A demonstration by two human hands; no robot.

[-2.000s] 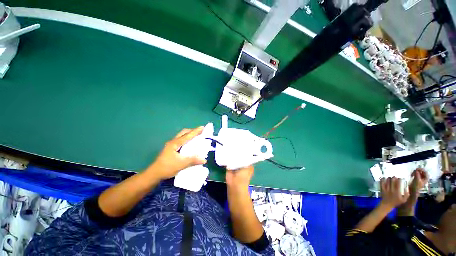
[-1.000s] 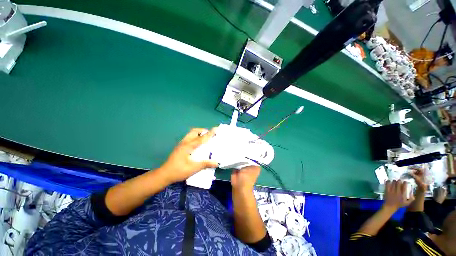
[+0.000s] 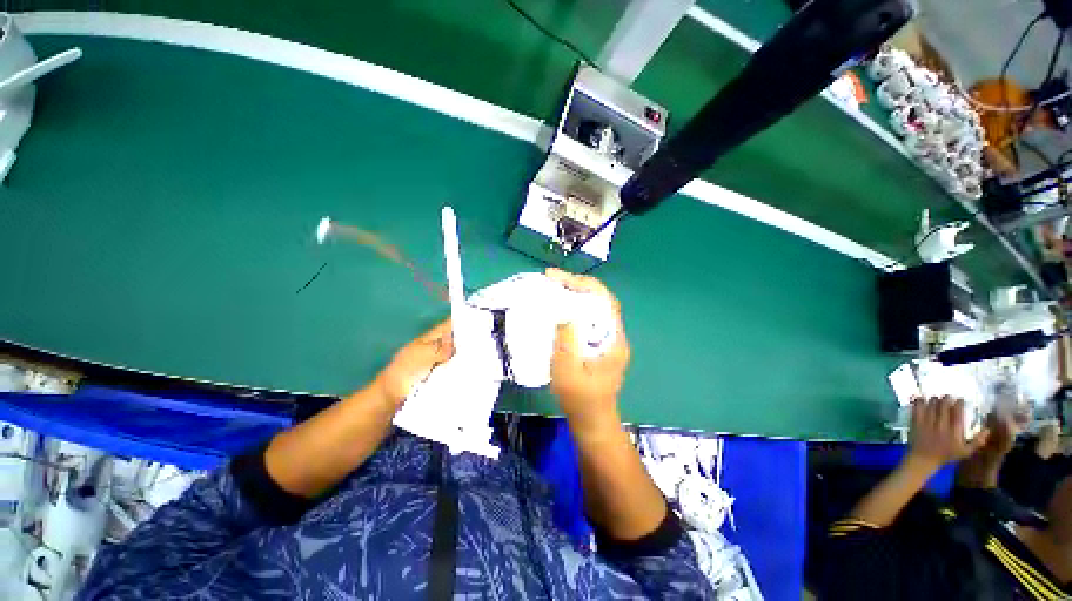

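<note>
A white camera body housing (image 3: 461, 382) is held above the bench's near edge. Its stick antenna (image 3: 451, 258) points up and away from me. My left hand (image 3: 421, 360) grips its left side. My right hand (image 3: 591, 352) is closed around its rounded right end. A black cable lead (image 3: 504, 345) crosses the white body. Thin reddish connector wires (image 3: 388, 249) stretch out to the left, with a small white plug (image 3: 325, 230) at the end. My left fingers are partly hidden behind the housing.
A silver-grey screw feeder (image 3: 571, 211) stands ahead, with a black electric screwdriver (image 3: 752, 106) hanging over it. A white unit (image 3: 17, 88) is at far left. Blue bins (image 3: 762, 517) with white parts line the near edge. A neighbour's hands (image 3: 947, 432) work at right beside a black box (image 3: 917, 308).
The housing has turned in my hands. The wires and plug now extend left instead of right. My right hand has moved up from underneath to hold the right end.
</note>
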